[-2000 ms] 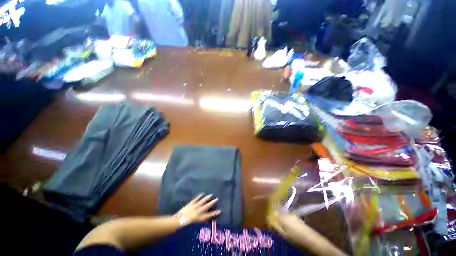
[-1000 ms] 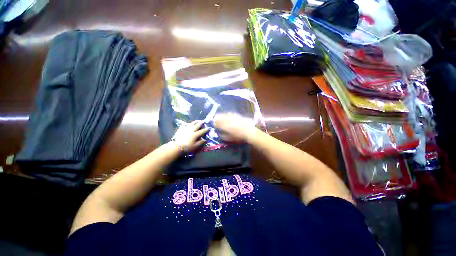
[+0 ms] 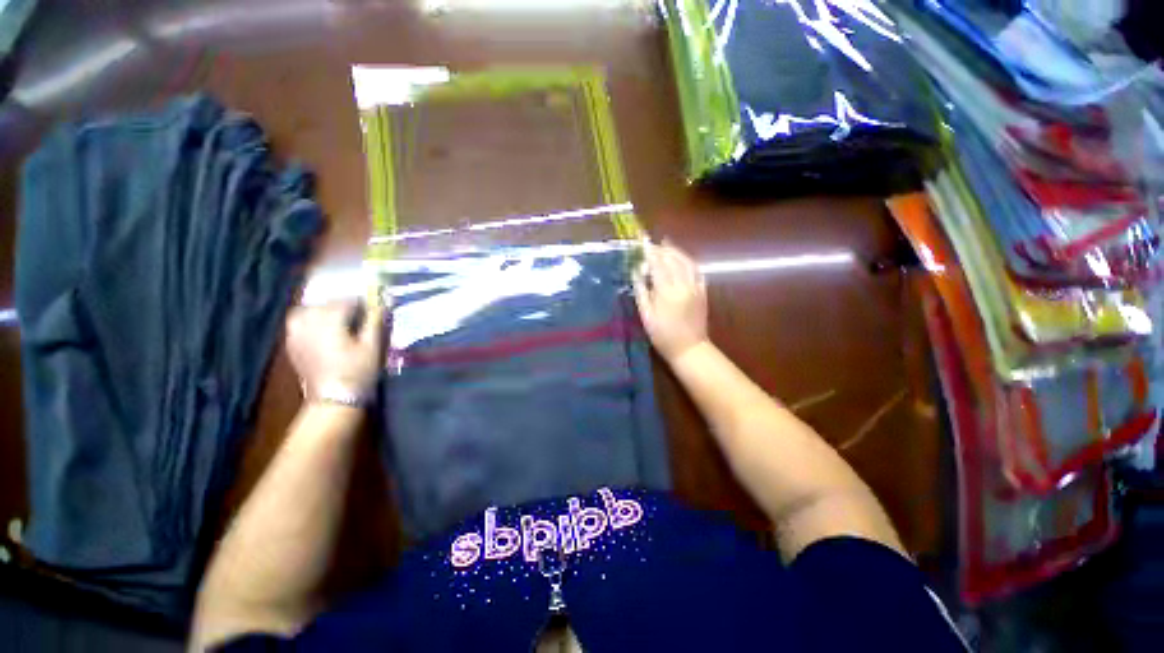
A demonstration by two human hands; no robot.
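Note:
A clear garment polybag (image 3: 492, 153) with yellow-green side borders lies in front of me. Its far part is see-through, and its near part covers the far end of folded dark grey trousers (image 3: 523, 440). A reddish line crosses the bag's near end. The near part of the trousers is outside the bag. My left hand (image 3: 338, 351) grips the left edge of the bag and trousers. My right hand (image 3: 671, 300) grips the right edge of the bag at about the same height. The fingertips are partly hidden at both edges.
The unpacked trouser pile (image 3: 128, 332) fans out at the left. The finished stack (image 3: 817, 96) of glossy packed bags lies at the far right. Polybag stacks (image 3: 1034, 421) with red, orange and yellow borders lie along the right. The reddish-brown table (image 3: 791, 383) shows glare.
My hands have moved apart from the middle of the bag to its two side edges. The bag now reaches over the trousers' far end, its empty part stretched away from me. The view has shifted closer.

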